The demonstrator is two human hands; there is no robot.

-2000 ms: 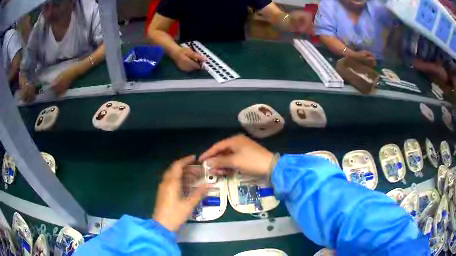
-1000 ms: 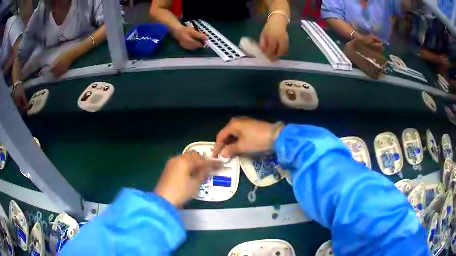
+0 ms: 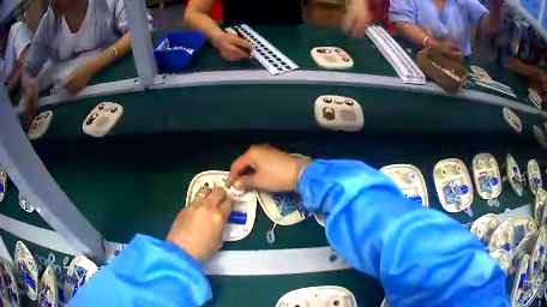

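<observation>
A cream housing half (image 3: pixel 197 181) lies open side up on the green surface in front of me, with a dark-blue battery (image 3: pixel 237 216) in it. My left hand (image 3: pixel 203 220) lies over its left and middle part, fingertips inside the shell. My right hand (image 3: pixel 264 172) is above its upper right, thumb and finger pinched at a small white part (image 3: pixel 236 190) near the left fingertips. Which hand holds that part is hard to tell. A second housing half (image 3: pixel 285 210) with a light-blue circuit board lies just right, partly under my right arm, a ring on a lead (image 3: pixel 270 236) below it.
More open shells (image 3: pixel 454 184) stand in a row at right, with a pile (image 3: pixel 511 235) nearer. Finished-face housings (image 3: pixel 339 113) lie on the far belt. A metal rail (image 3: pixel 279 261) runs in front; an upright (image 3: pixel 45 189) stands left. People work opposite, by a blue bin (image 3: pixel 179 50).
The shell and both hands now show further left in view. The hands remain close together over it. Across the line, a face housing now lies on the bench where a person's hand held a pale object.
</observation>
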